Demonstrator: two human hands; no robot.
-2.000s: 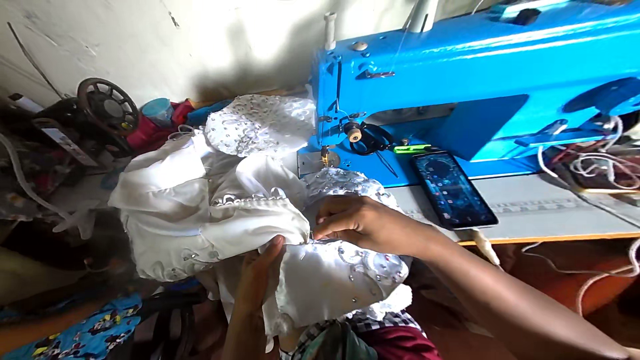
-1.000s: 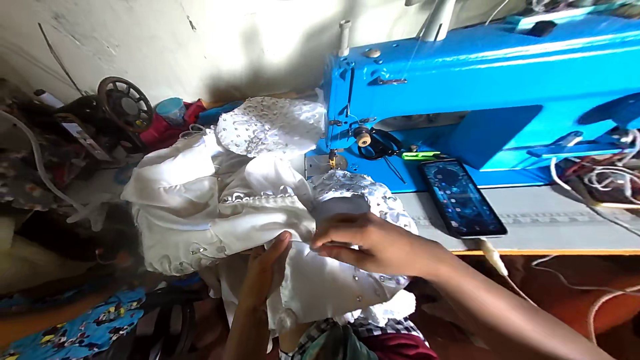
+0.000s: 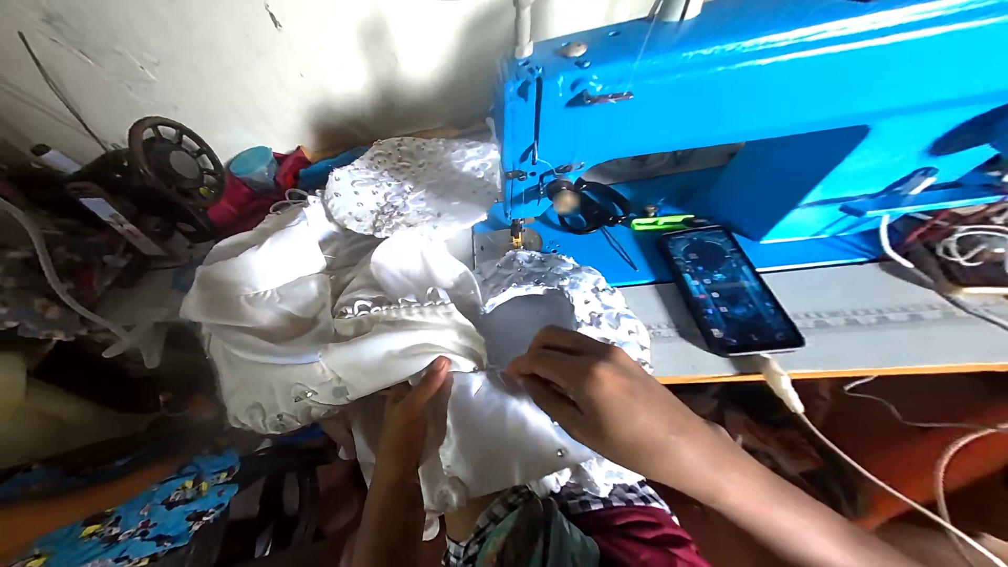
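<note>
A white satin garment (image 3: 402, 339) with beads and sequins lies across the table edge and over the lap. My left hand (image 3: 413, 402) holds its folded edge, thumb on top and fingers beneath. Just right of that thumb, my right hand (image 3: 575, 378) pinches the cloth with curled fingers; whether something small is between the fingertips cannot be told. Behind my hands, a sequinned part of the garment (image 3: 606, 303) lies in front of the needle of a blue sewing machine (image 3: 709, 94). Another beaded white piece (image 3: 417, 185) rests left of the machine head.
A smartphone (image 3: 732, 291) with a white cable (image 3: 850, 457) lies on the grey table (image 3: 882, 323). Black-handled scissors (image 3: 594, 209) and a green tool (image 3: 661, 223) sit on the machine bed. A black handwheel (image 3: 177, 161) stands at left. Another person's arm (image 3: 94, 504) shows lower left.
My right hand has moved a little away from my left thumb compared with two seconds ago. My left hand keeps its hold on the garment.
</note>
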